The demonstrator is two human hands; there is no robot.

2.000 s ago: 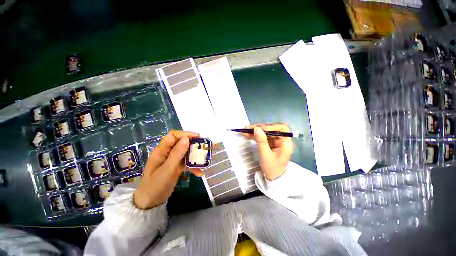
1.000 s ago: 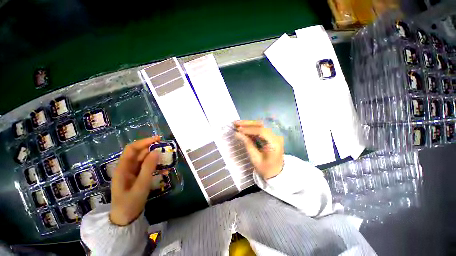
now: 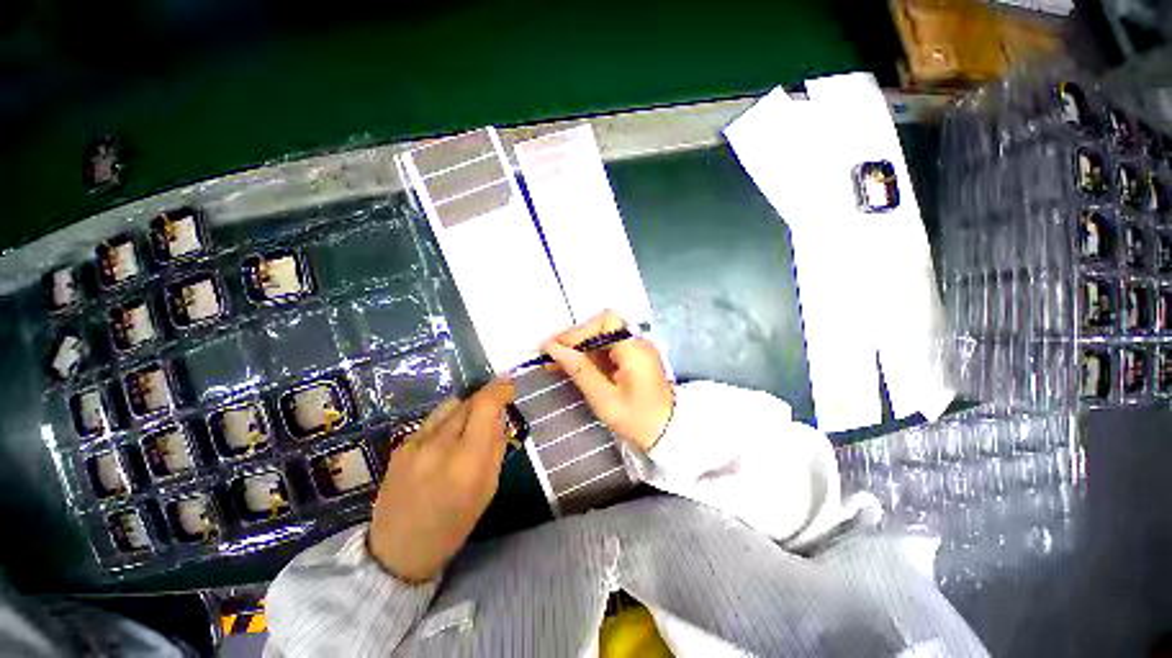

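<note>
My left hand [image 3: 443, 482] is closed at the left edge of the label sheet. A dark edge of a watch housing [image 3: 517, 427] shows beside its fingers; the rest is hidden. My right hand [image 3: 623, 392] holds dark tweezers [image 3: 604, 341] like a pen, tip pointing left near my left fingertips. Any adhesive piece at the tip is too small to tell. The adhesive label sheet [image 3: 566, 431], a white strip with grey-brown rectangles, lies under both hands. The mostly white release liner sheet [image 3: 572, 193] lies beside it, partly hidden by my right hand.
A clear blister tray [image 3: 257, 360] at left holds many housings. White paper sheets [image 3: 835, 296] lie right of the strips, with a single housing [image 3: 877, 186] on them. Stacked trays [image 3: 1003, 257] stand at far right, an empty blister tray [image 3: 964, 482] below. One housing [image 3: 103, 165] lies on the green belt.
My left hand has moved right and up with the housing, from the tray side to the label sheet. My right hand has moved slightly down and left, so both hands are now close together.
</note>
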